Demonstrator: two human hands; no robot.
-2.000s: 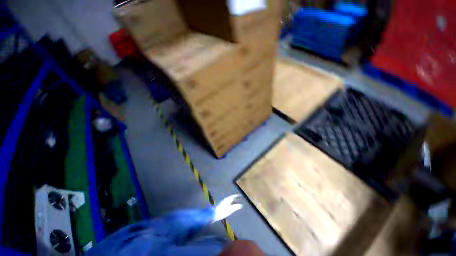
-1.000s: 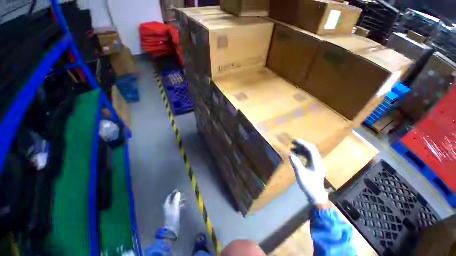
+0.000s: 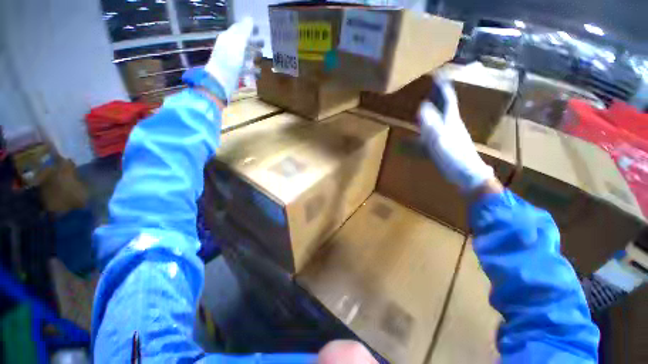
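Note:
A labelled carton (image 3: 419,48), with white labels and a yellow label on its near end, sits on top of the stacked cartons (image 3: 341,153). My left hand (image 3: 231,57), in a white glove, is raised at the left of this carton with its fingers apart; a small gap shows between them. My right hand (image 3: 447,131), in a white glove, is at the carton's lower right, its fingertips blurred and near the carton's edge. Whether they touch it cannot be told. A lower carton top (image 3: 387,266) lies nearer to me.
A red pile (image 3: 117,128) is at the far left near the wall. A window (image 3: 167,21) is behind it. A taped carton (image 3: 572,170) stands at the right, with a red wrapped load (image 3: 618,131) beyond. Part of a blue rack (image 3: 39,306) shows at lower left.
The view has moved closer to the stack and tilted up. Both hands have risen from low positions to either side of the labelled top carton.

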